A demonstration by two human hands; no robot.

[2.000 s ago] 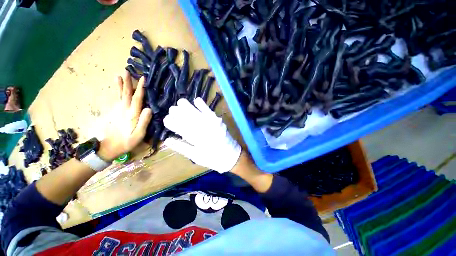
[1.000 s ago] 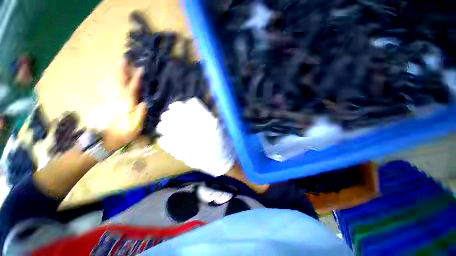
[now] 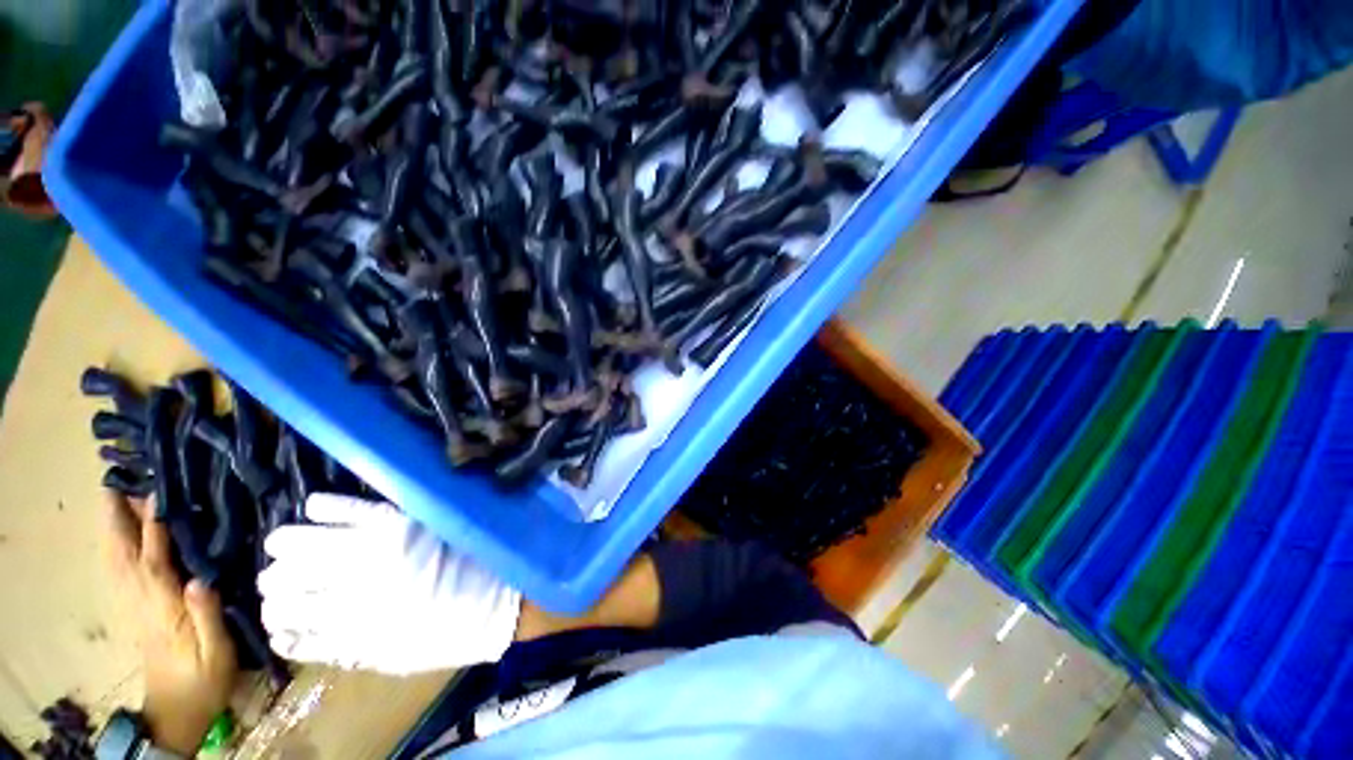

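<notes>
A pile of long glossy black leg parts (image 3: 223, 483) lies on the cardboard-covered table. My bare left hand (image 3: 175, 631), with a watch at the wrist, rests along the pile's near left side, fingers extended. My right hand (image 3: 379, 587), in a white knit glove, lies flat over the pile's near right side, its fingers extended. I see nothing gripped in either hand; what is under the glove is hidden. The large blue tray (image 3: 601, 567), full of black legs with brownish ends on a white liner, stands over the table beside the pile and close above my right wrist.
A green cap (image 3: 218, 732) is beside my left wrist. Small brownish pieces (image 3: 63, 731) lie at the lower left. An orange-brown crate (image 3: 887, 538) of black parts is below the tray. Stacked blue and green crates (image 3: 1150, 505) stand at right. Part of a person's blue clothing (image 3: 1232, 52) shows top right.
The view has swung right, so tray and hands sit further left in the picture. Both hands remain around the leg pile; the gloved hand now lies flatter.
</notes>
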